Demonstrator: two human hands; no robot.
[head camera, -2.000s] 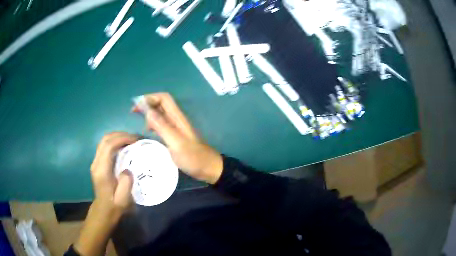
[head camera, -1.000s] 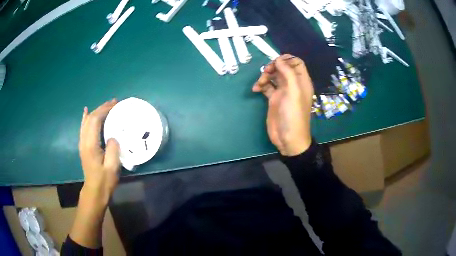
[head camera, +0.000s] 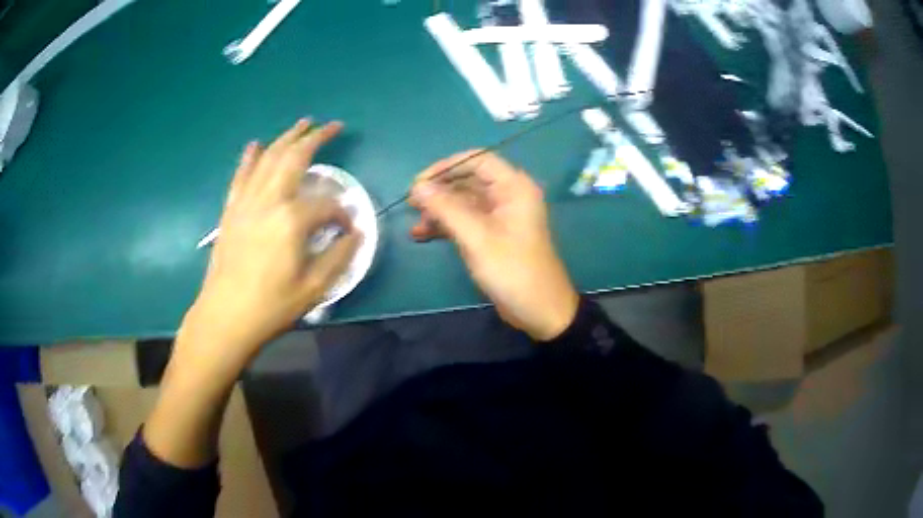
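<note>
A round white housing (head camera: 356, 265) lies on the green bench in front of me, its open side partly covered by my left hand. My left hand (head camera: 265, 238) is over the housing with thumb and forefinger bent together at its inside; what they pinch is hidden. My right hand (head camera: 488, 228) is just right of the housing and pinches a thin dark lead (head camera: 526, 130) between thumb and forefinger. The lead runs from the housing through my fingers up to the right, to a white stick antenna (head camera: 648, 51) beside the black bundle.
More antennas (head camera: 471, 66) lie mid-bench. The black cable bundle (head camera: 693, 96), with connectors (head camera: 724, 197) at its near end, is at right, then an antenna pile (head camera: 794, 61). White housings (head camera: 15, 119) show at far left. Below the bench edge are cardboard boxes (head camera: 754, 329) and blue plastic (head camera: 20, 435).
My right hand has moved left from the black bundle and now holds a thin lead at the housing. My left hand has shifted from the housing's side to over it. The housing's open side now shows.
</note>
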